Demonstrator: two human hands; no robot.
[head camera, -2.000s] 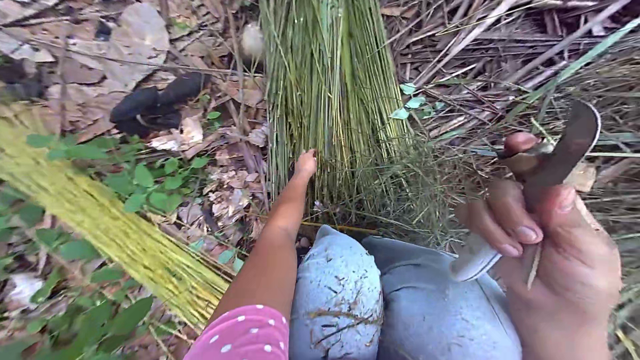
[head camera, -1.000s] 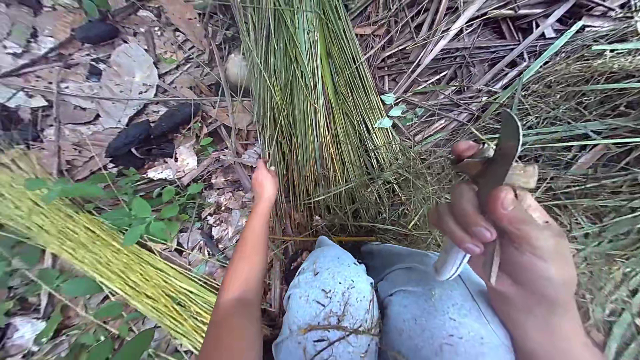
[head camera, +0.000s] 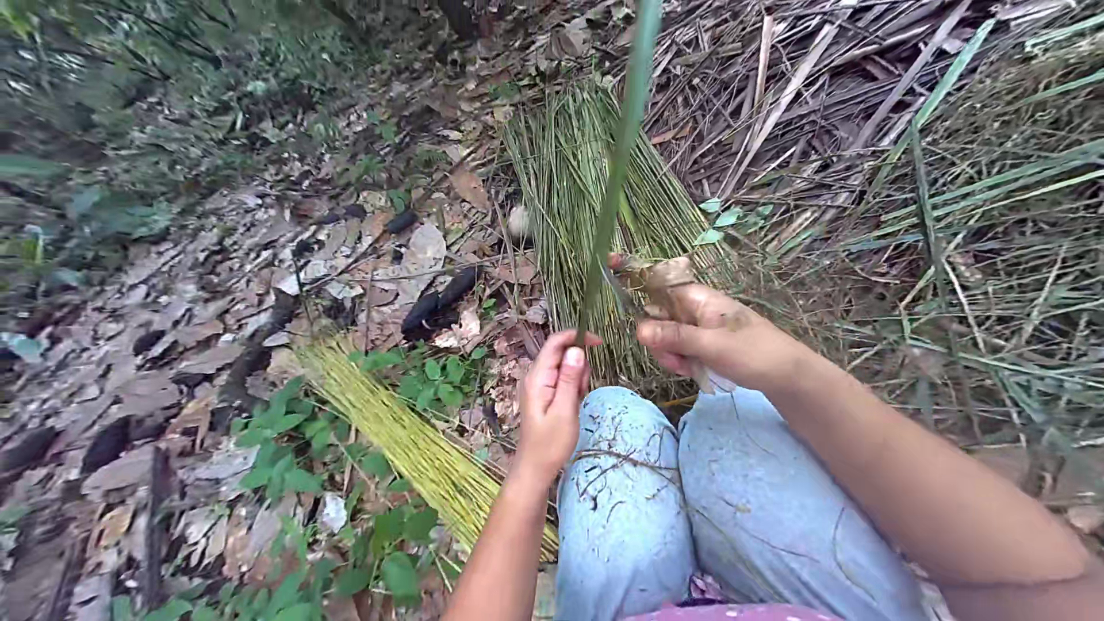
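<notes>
My left hand (head camera: 556, 388) pinches the lower end of a long green leaf strip (head camera: 617, 172), which rises out of the top of the view. Just right of it, my right hand (head camera: 711, 332) is closed around a knife (head camera: 623, 293), its blade close beside the strip. Whether the blade touches the strip cannot be told. A pale brown piece (head camera: 668, 274), perhaps wood, is also at the fingers of that hand. Behind both hands a bundle of thin green stalks (head camera: 569, 190) lies on the ground. Lower left lies a yellow-green stalk bundle (head camera: 423, 457).
My knees in light blue trousers (head camera: 625, 483) are below the hands, with plant bits on them. Dry leaves (head camera: 198, 336) and dark, elongated lumps (head camera: 440, 304) cover the ground at left. Dry stalks (head camera: 802, 95) and loose green blades (head camera: 1018, 207) are piled at right.
My left hand, bare before beside the green bundle, now holds a green strip. My right hand has moved left with the knife, close to the strip. The view takes in more ground ahead.
</notes>
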